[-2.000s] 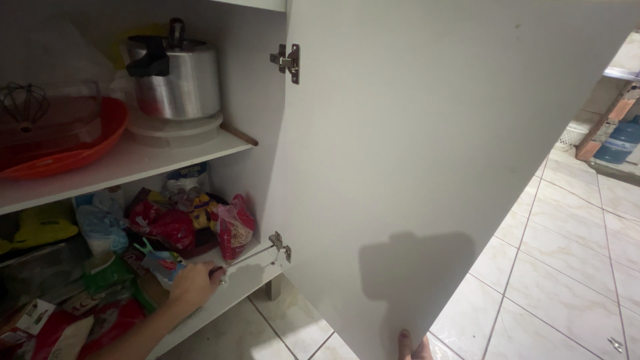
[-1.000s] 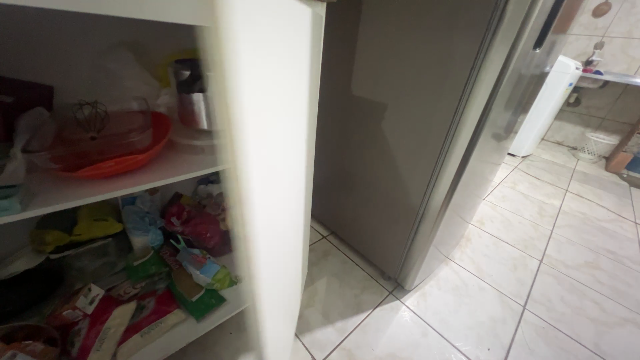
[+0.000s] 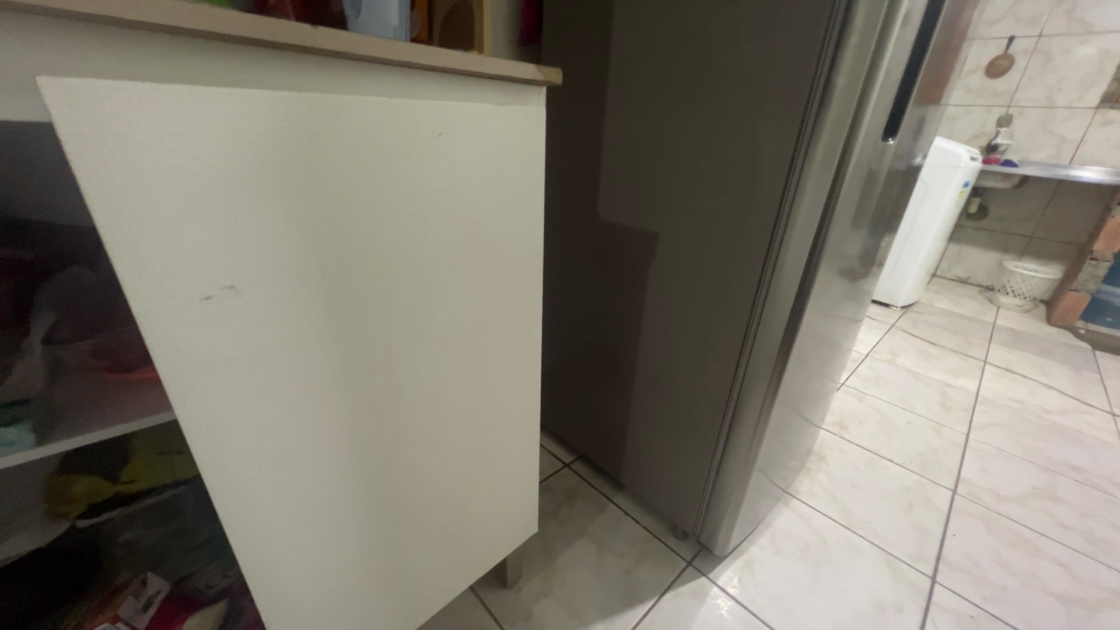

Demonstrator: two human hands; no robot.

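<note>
Neither my left hand nor my right hand shows in the head view. A white cabinet door stands partly open across the middle left, hinged at its right edge, with a small mark on its face. Behind its left edge, the dark inside of the cabinet shows a white shelf. A yellow bag lies below that shelf, with packages lower down, partly hidden by the door. Above the door runs the edge of a countertop with several items on it.
A tall stainless steel refrigerator stands right of the cabinet on a tiled floor. Farther back are a white appliance, a white plastic basket and a sink counter. A cabinet leg reaches the floor below the door.
The cabinet door has swung left toward the cabinet, covering much of the shelves seen earlier. Both hands, visible two seconds ago at the lower shelf and the door, are out of view. The view has shifted.
</note>
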